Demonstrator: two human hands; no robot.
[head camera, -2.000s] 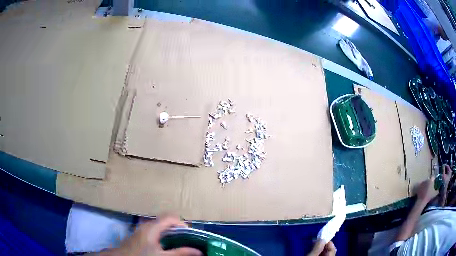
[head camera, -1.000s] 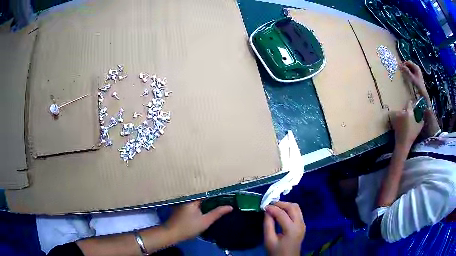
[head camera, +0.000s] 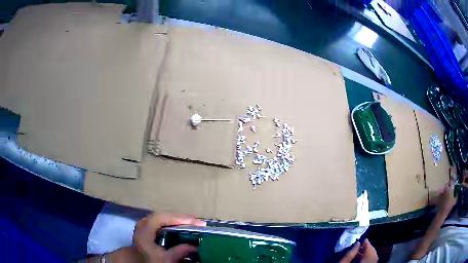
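Observation:
My left hand (head camera: 156, 239) grips the left end of a glossy green housing (head camera: 246, 248) with a pale rim, low in front of the bench edge; its lower part is cut off by the picture's edge. My right hand (head camera: 362, 252), partly cut off, is right of the housing and apart from it. Its fingers pinch the lower end of a white cloth or strip (head camera: 354, 230) that hangs over the bench edge. Small white fittings (head camera: 277, 167) lie in a U-shaped pile on the cardboard mat (head camera: 308, 200).
A pale stick (head camera: 218, 120) with a white lump (head camera: 195, 119) lies on a cardboard pad (head camera: 179, 146). Another green housing (head camera: 372, 128) stands right of the mat. Another person's arm (head camera: 436, 226) is at far right, near more fittings (head camera: 435, 149) and heaped dark green shells (head camera: 446, 110).
The view has swung since a second ago. My right hand, at the housing's right end then, is now away from it with the cloth. The housing is still in my left hand.

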